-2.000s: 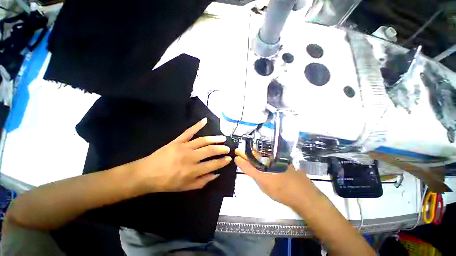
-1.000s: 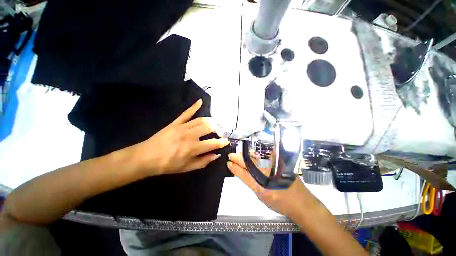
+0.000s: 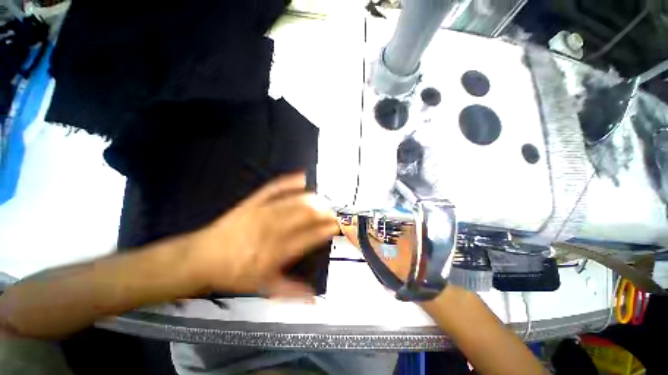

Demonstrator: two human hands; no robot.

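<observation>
A black cut panel (image 3: 220, 154) lies on the white table, its right edge at the needle area (image 3: 344, 218) of the white sewing machine (image 3: 505, 176). My left hand (image 3: 275, 238), blurred, is over the panel with fingers spread, its fingertips near the needle area. My right hand (image 3: 388, 253) reaches in from the lower right behind the shiny metal loop (image 3: 436, 253). Its fingertips are at the panel's edge by the needle; the loop partly hides the hand, so its grip cannot be made out.
More black cloth (image 3: 161, 51) lies at the far left. A grey post (image 3: 414, 44) rises from the machine. A smartphone (image 3: 526, 278) lies below the machine head. Scissors with yellow and red handles (image 3: 625, 300) are at the right. A scale (image 3: 293, 338) runs along the front edge.
The panel's lower edge has drawn away from the table's front edge, up toward the back. My left hand is now blurred with motion, fingers more spread. My right hand stays by the needle.
</observation>
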